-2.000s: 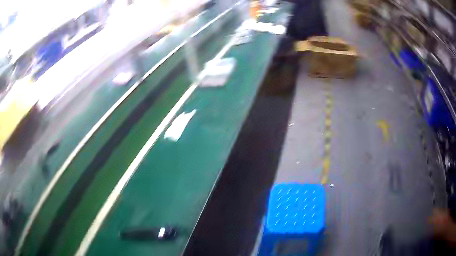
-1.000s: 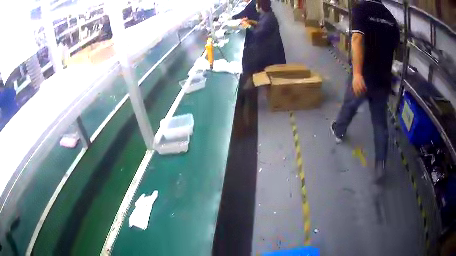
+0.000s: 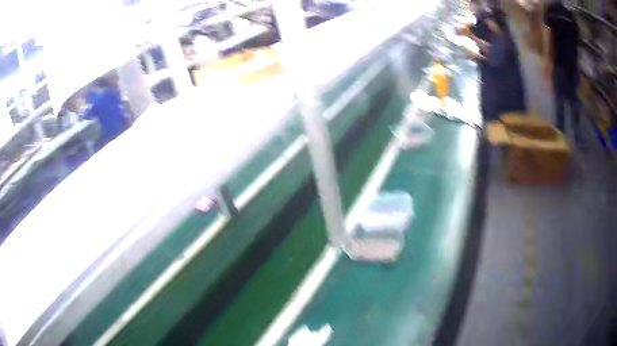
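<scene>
Neither of my hands is in the picture. A white glove (image 3: 310, 336) lies on the green bench at the bottom edge, cut off and blurred. A pair of clear shallow plastic bins (image 3: 382, 226) sits on the bench beside the conveyor's edge rail; their contents cannot be made out. Another clear bin (image 3: 413, 134) is farther along. Beyond it a yellow screwdriver (image 3: 440, 82) stands upright over a white cloth (image 3: 446, 108).
The green conveyor belt (image 3: 270, 270) runs along the bench's left side, with a white post (image 3: 321, 159) at its edge. An open cardboard box (image 3: 536, 159) is on the grey floor at the right. Two people stand at the far right, one beside the bench.
The view has swung so that bench, bins and box sit farther right. The glove has slid to the bottom edge and the blue stool has left the picture. The walking person is now farther away.
</scene>
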